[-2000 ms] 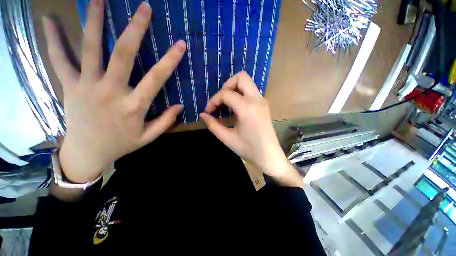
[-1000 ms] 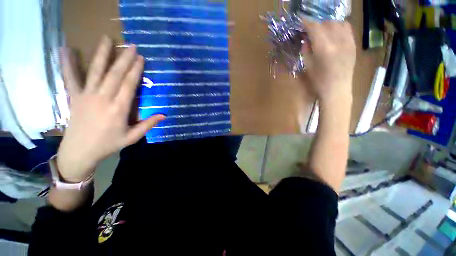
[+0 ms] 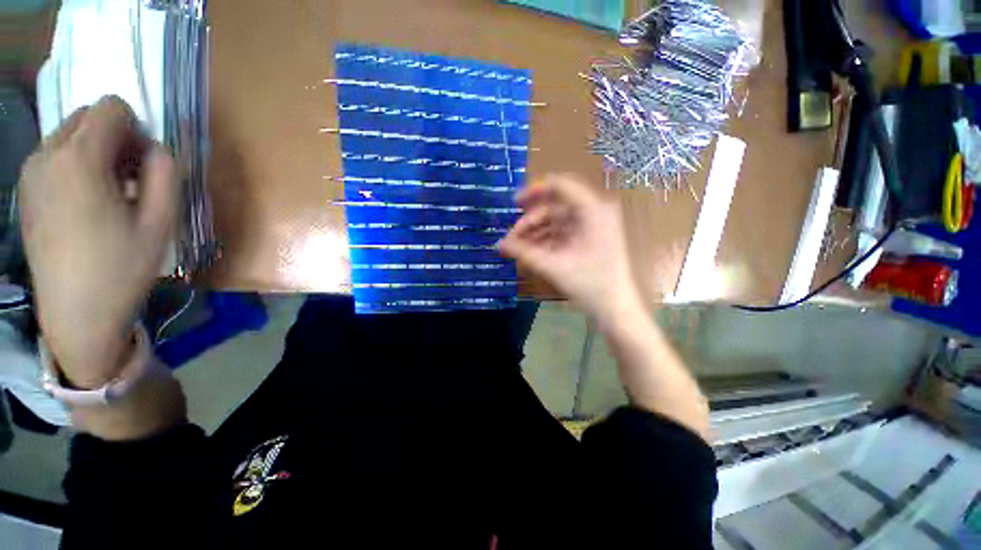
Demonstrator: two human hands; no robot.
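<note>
A blue solar cell piece [image 3: 430,199] with silvery crosswise lines lies flat at the table's front edge; thin connecting wires project past its sides. A thin silver ribbon [image 3: 506,134] lies lengthwise over its upper right part, its lower end near my right fingertips. My right hand [image 3: 570,242] is at the cell's right edge, fingers curled and thumb close to them; whether it holds anything is unclear. My left hand [image 3: 97,236] is blurred and curled over the white sheet [image 3: 97,59], beside the long tabbing ribbons [image 3: 192,129]; its fingertips are hard to make out.
A messy pile of short tabbing ribbons [image 3: 672,97] lies right of the cell. White strips [image 3: 712,215] lie nearer the front. A small black block [image 3: 812,102], black cable, yellow loop handles [image 3: 952,193] and a red container [image 3: 912,281] are at far right. A teal edge [image 3: 576,9] shows at the top.
The cell has turned so its lines run crosswise and now sits squarely in front. My right hand went to the ribbon pile and came back; my left hand has left the cell, moving left.
</note>
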